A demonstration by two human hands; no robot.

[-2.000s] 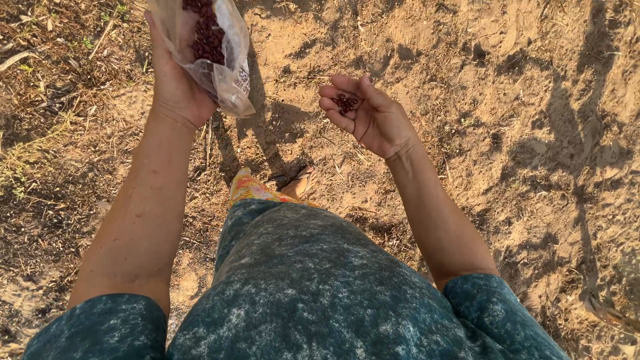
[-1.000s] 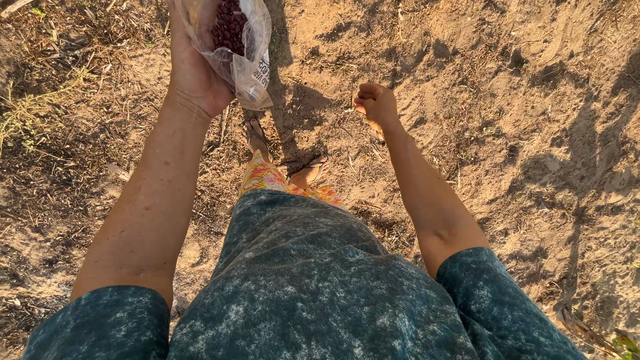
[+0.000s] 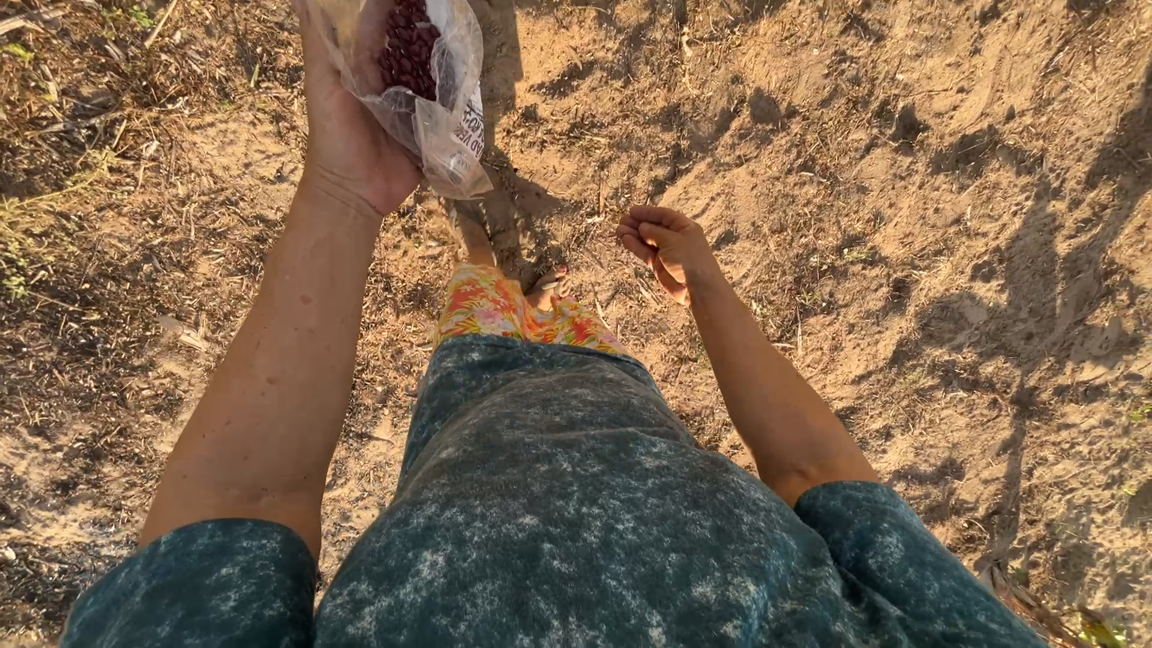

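Note:
A clear plastic bag [image 3: 450, 135] bearing writing lies open across my left hand [image 3: 360, 144] at the top of the view. Dark red beans [image 3: 409, 54] show through its mouth, and the palm supports it from below. My right hand [image 3: 664, 247] is held out over the soil, right of the bag, with its fingers curled toward the thumb. Whether any beans are inside those fingers is hidden.
Dry, uneven sandy soil [image 3: 864, 216] surrounds my feet, with shadows over it. Straw and low weeds [image 3: 54, 207] cover the ground at the left. A sandalled foot [image 3: 546, 283] shows below the patterned orange cloth [image 3: 495, 310].
Two seconds ago my right palm was turned up with several beans in it; now it is turned over with the fingers curled. My left hand still holds the bag.

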